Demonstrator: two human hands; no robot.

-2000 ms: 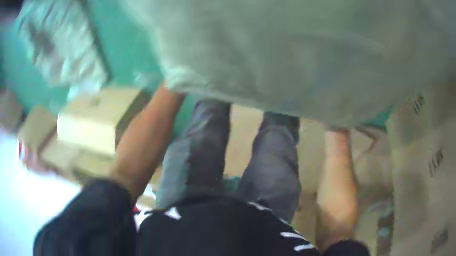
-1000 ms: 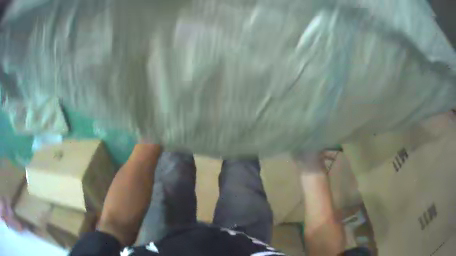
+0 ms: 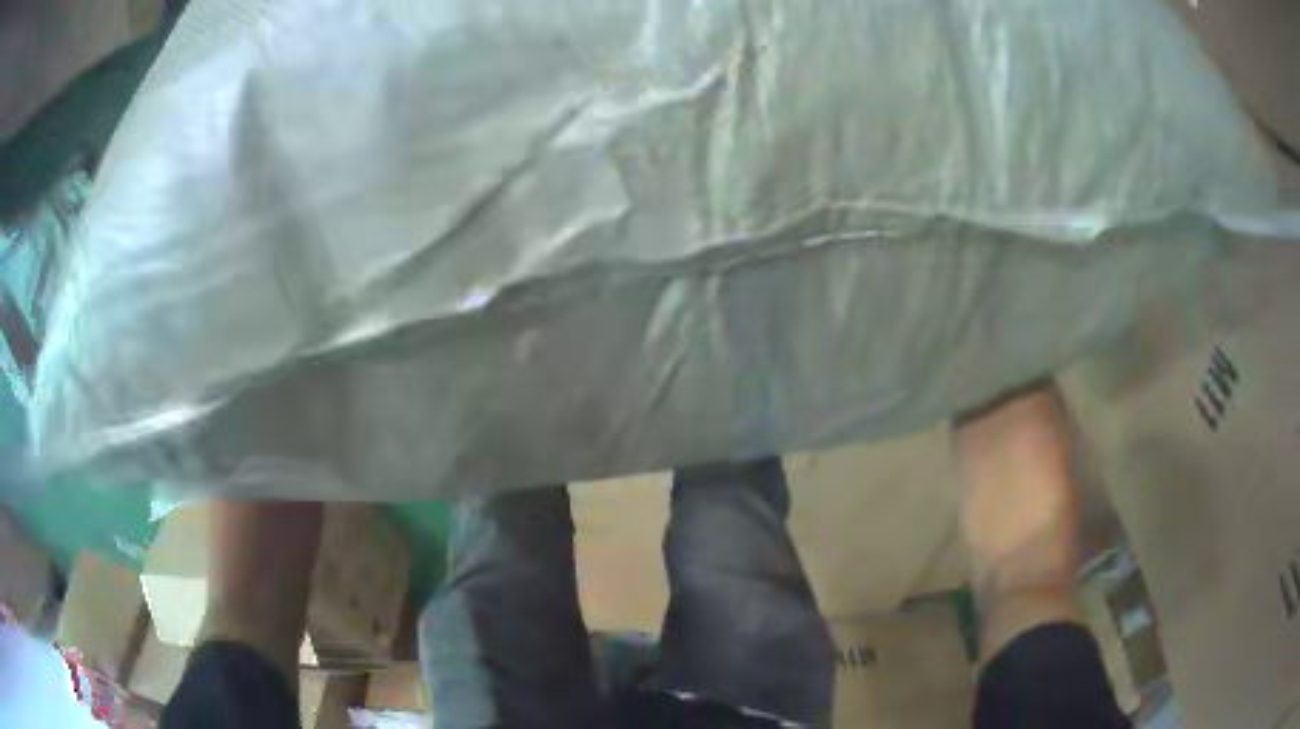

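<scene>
A bulky, full grey-green woven sack (image 3: 713,171) spans the upper part of the view, raised in front of my body, with a long creased seam across its near side. My left forearm (image 3: 264,570) reaches up to its lower left edge. My right forearm (image 3: 1019,499) reaches up to its lower right edge. Both hands are hidden behind or under the sack, which they hold up between them. Its contents cannot be seen.
Brown cartons marked "M11" (image 3: 1205,470) stand close on the right. More cartons lie at the lower left (image 3: 357,577). Flat cardboard (image 3: 877,527) lies around my legs on the green floor (image 3: 86,499).
The sack has swung and tilted, so its long seam now faces me. My arms have spread wider apart, the left outward to the left and the right outward to the right.
</scene>
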